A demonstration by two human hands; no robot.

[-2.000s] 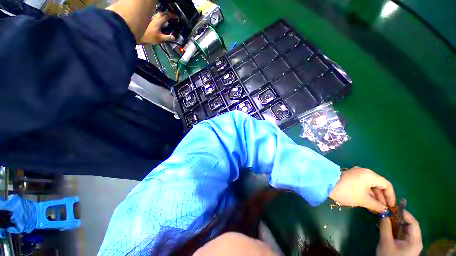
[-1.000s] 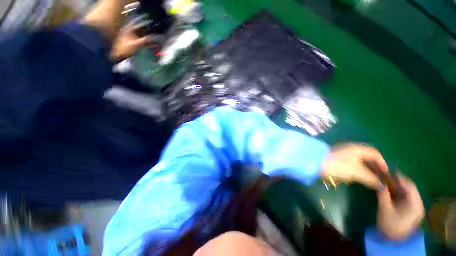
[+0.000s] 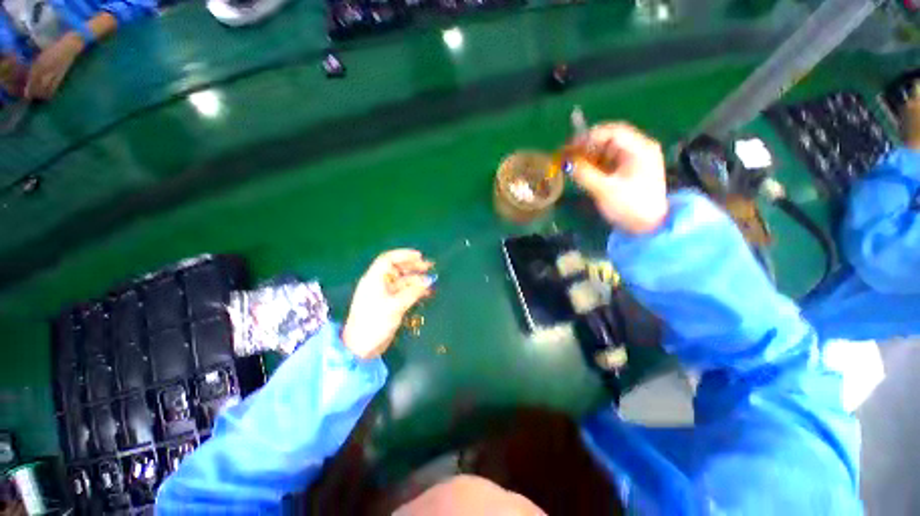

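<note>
My right hand is raised at the right rim of a round tan tub and pinches an amber strip whose end is over the opening. A slim silvery tip sticks up from the same hand; its shape is blurred. My left hand is low over the green mat with curled fingers; whether it holds something is too blurred to tell. Small gold pieces lie on the mat beside its fingertips.
A black pocket tray with dark modules lies at left, a crinkled silvery bag beside it. A flat black rectangle and small pale and dark items lie below the tub. Other people's hands and sleeves show at the edges.
The view has swung to the right. My hands, earlier together around the amber piece, are now apart; the piece is in my right hand at the tub.
</note>
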